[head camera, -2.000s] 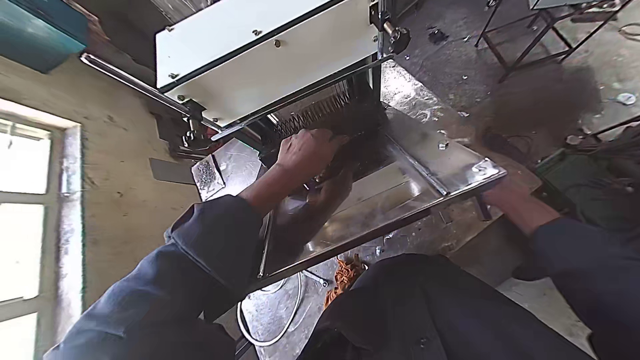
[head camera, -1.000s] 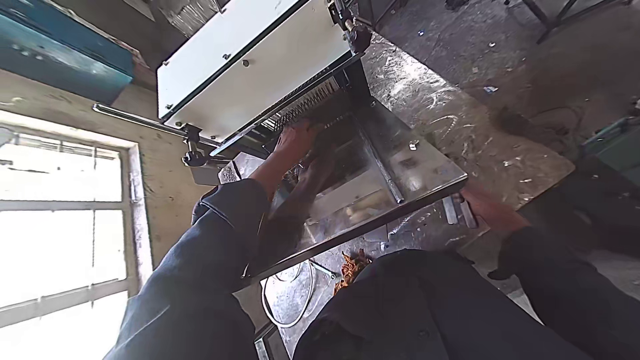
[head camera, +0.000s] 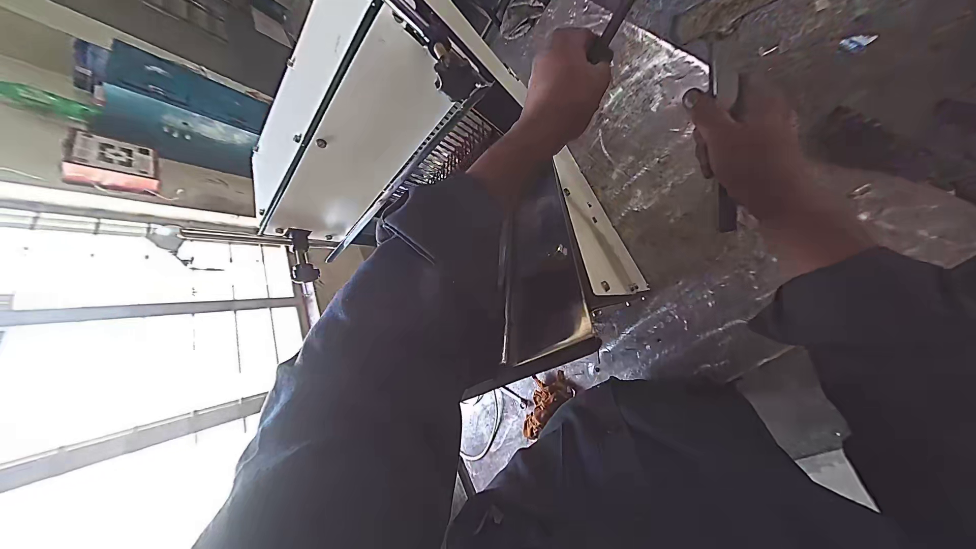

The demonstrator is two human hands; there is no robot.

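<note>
My left hand [head camera: 568, 80] reaches across a machine and is closed around a dark bar or handle [head camera: 614, 27] at the top of the view. My right hand [head camera: 743, 145], to the right of the machine, grips a flat metal bar [head camera: 726, 202], with the thumb on its near face. Below my left forearm lies the machine's shiny metal plate [head camera: 545, 274]. A white panelled housing [head camera: 358, 137] stands at the upper left, with a row of metal springs or pins [head camera: 457, 145] under its edge. What my left fingers touch on their far side is hidden.
A black knob [head camera: 457, 75] sticks out at the housing's corner and another knob [head camera: 306, 273] sits lower left. A cream side panel [head camera: 598, 229] edges the machine. An orange rag or tangle of fibre [head camera: 545, 404] lies near my legs. Blue metal boxes [head camera: 179, 99] are by the window.
My left hand has moved from beside the row of springs to the machine's far right side, onto the dark bar. My right hand has come up beside the machine. The view has turned strongly.
</note>
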